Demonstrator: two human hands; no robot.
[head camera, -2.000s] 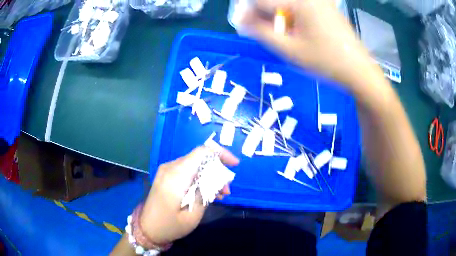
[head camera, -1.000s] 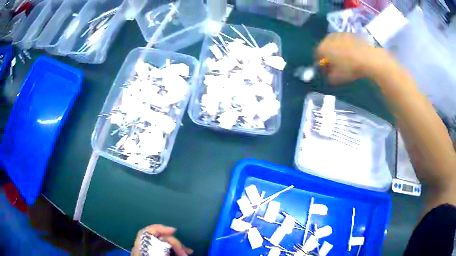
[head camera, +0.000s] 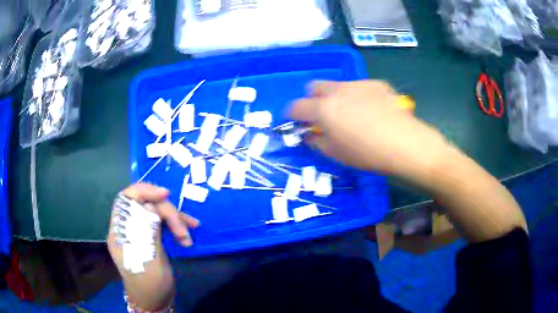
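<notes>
A blue tray holds several thin grey rods with white tags, scattered at different angles. My left hand is at the tray's front left corner, palm up, holding a fanned bundle of tagged rods; its thumb and fingertips are apart. My right hand is over the right part of the tray, palm down and blurred. It holds a tool with a yellow-orange grip; a dark tip shows by its fingers, beside a white tag. Whether the tip touches that tag I cannot tell.
A wide container with white contents stands behind the tray, with a digital scale to its right. Red scissors and clear bags lie at the right. Tubs of tagged parts stand at the back left. Another blue tray is at the left edge.
My right hand has come back from behind the wide container to over the tray. My left hand still holds its bundle, now by the tray's corner. The view has shifted down and right.
</notes>
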